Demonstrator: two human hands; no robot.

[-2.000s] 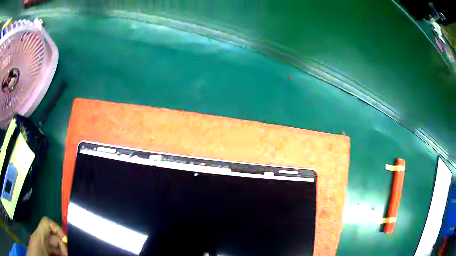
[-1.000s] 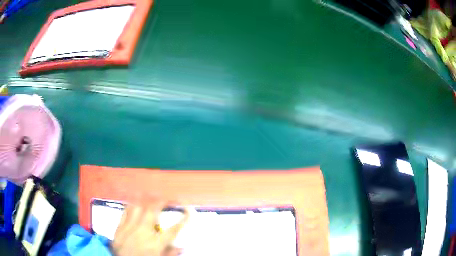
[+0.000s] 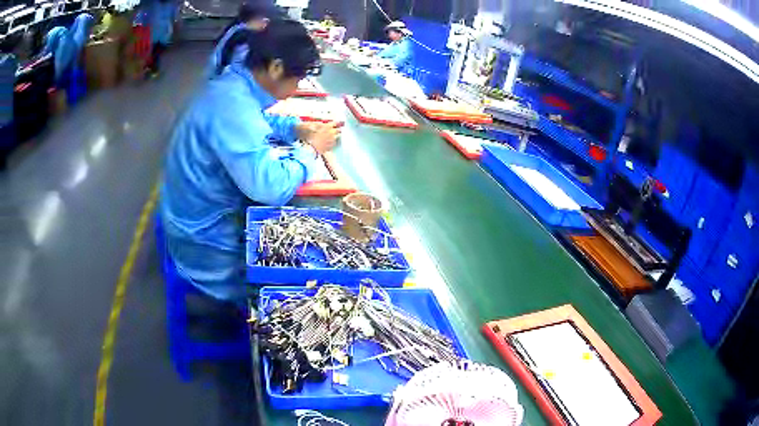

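Note:
No hand of mine is in view. Nearest in front of me, at the lower right, a white backlight unit in a thin black frame lies on a red-orange foam pad on the green bench. Two small yellow spots show on the white surface. A pink fan stands at the bottom edge, cut off by it. Left of it, a blue tray holds many silver-grey cable bundles.
A second blue tray with cables and a brown tape roll lie beyond. A person in a blue smock sits at the bench's left. More foam pads line the bench. A blue tray is at its right edge.
The view has swung up and left along the line. My hand, seen over the white unit a second ago, is out of view, as is the black panel.

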